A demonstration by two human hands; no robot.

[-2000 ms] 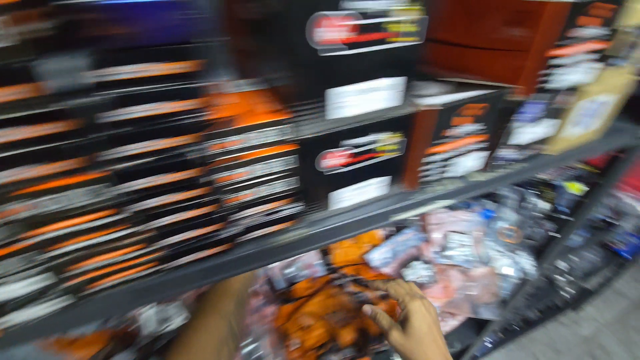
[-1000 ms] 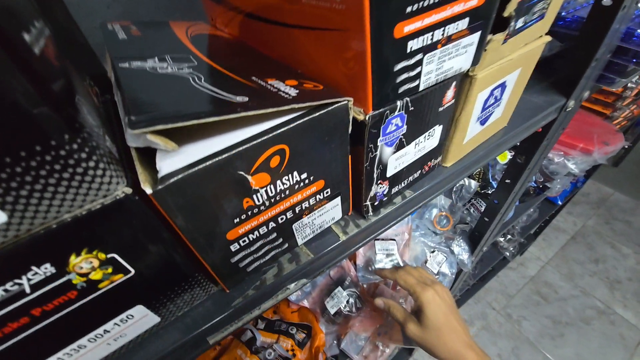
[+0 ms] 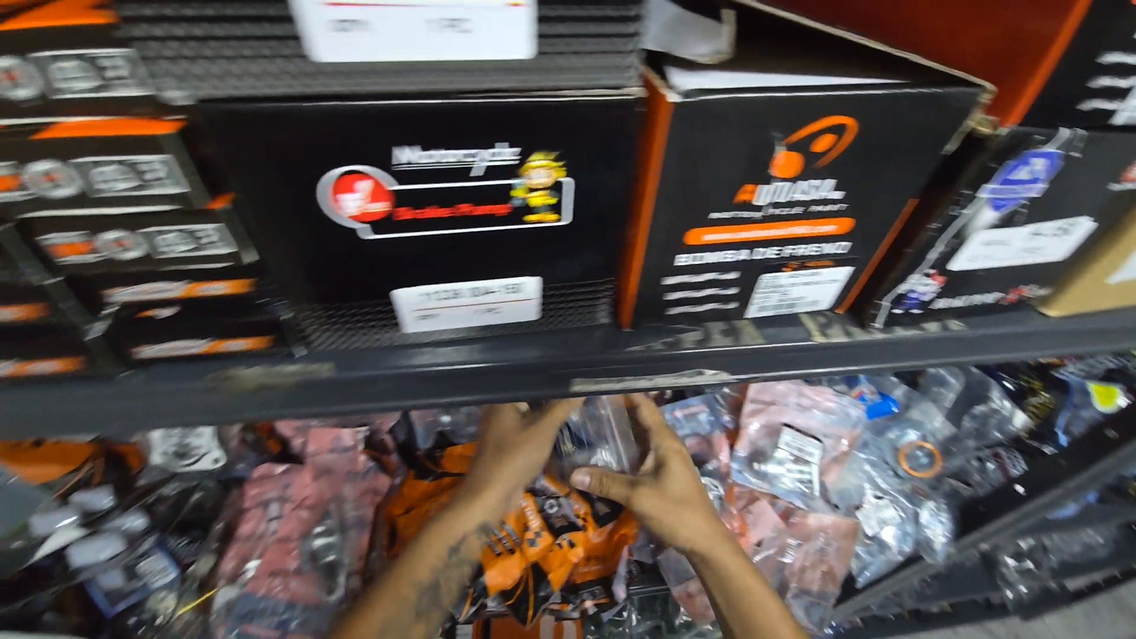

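Beneath the metal shelf edge, my left hand [image 3: 519,444] and my right hand [image 3: 652,484] are on either side of a clear plastic bag [image 3: 602,435] with dark contents. The right thumb and fingers close on the bag's right side. My left fingers reach its left side and are partly hidden by the shelf, so their grip cannot be made out. Orange and black packets [image 3: 541,541] lie just below both hands.
The dark metal shelf edge [image 3: 497,377] crosses above my wrists. Over it stand a black brake pump box [image 3: 426,204] and a black and orange box [image 3: 754,204]. Pink plastic bags [image 3: 293,532] lie at the left, and clear bagged parts [image 3: 887,470] at the right.
My left hand, out of view one second ago, is now beside the right one. The right hand has moved from the pink and clear bags to the clear bag. The view has swung.
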